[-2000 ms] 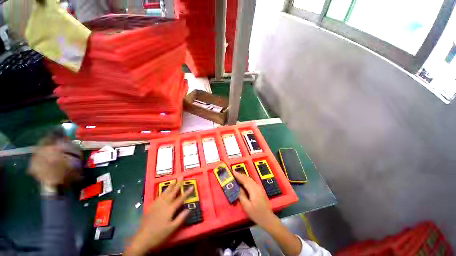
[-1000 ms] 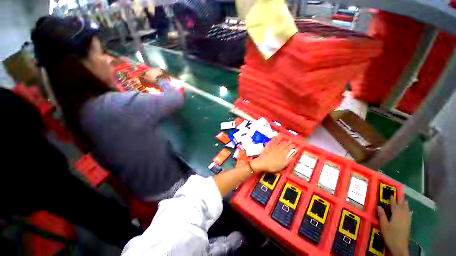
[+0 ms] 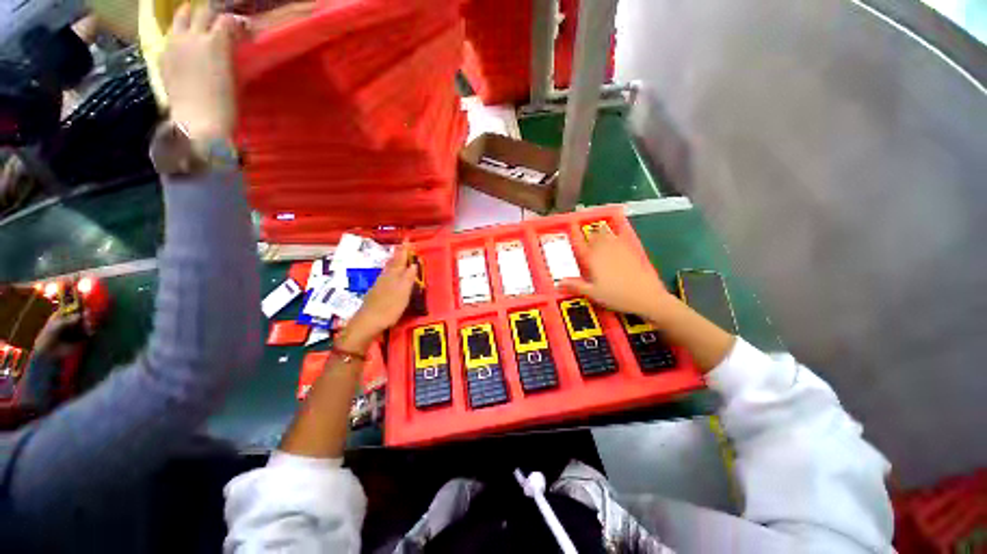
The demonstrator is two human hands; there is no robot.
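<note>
The red-orange tray (image 3: 520, 422) lies flat on the bench with ten pockets in two rows. The near row holds several face-up keypad phones (image 3: 484, 366) with dark screens. Three phones with white batteries (image 3: 513, 268) showing sit in the middle of the far row. My left hand (image 3: 384, 301) grips a dark keypad phone (image 3: 418, 288) at the far-left pocket; its fingers hide part of it. My right hand (image 3: 622, 277) lies over a yellow-framed phone (image 3: 597, 231) in the far-right pocket. My palm hides most of that phone, so its grip is unclear.
Loose batteries (image 3: 344, 279) lie left of the tray. A tall tray stack (image 3: 357, 152) and brown box (image 3: 507, 173) stand behind. A smartphone (image 3: 708, 300) lies right. A coworker's grey sleeve (image 3: 206, 281) crosses at left, hand at the stack top.
The view has swung back right. My left hand has moved from beside the battery pile onto the far-left phone. My right hand stays at the far-right pocket. The coworker's arm now reaches up to the stack.
</note>
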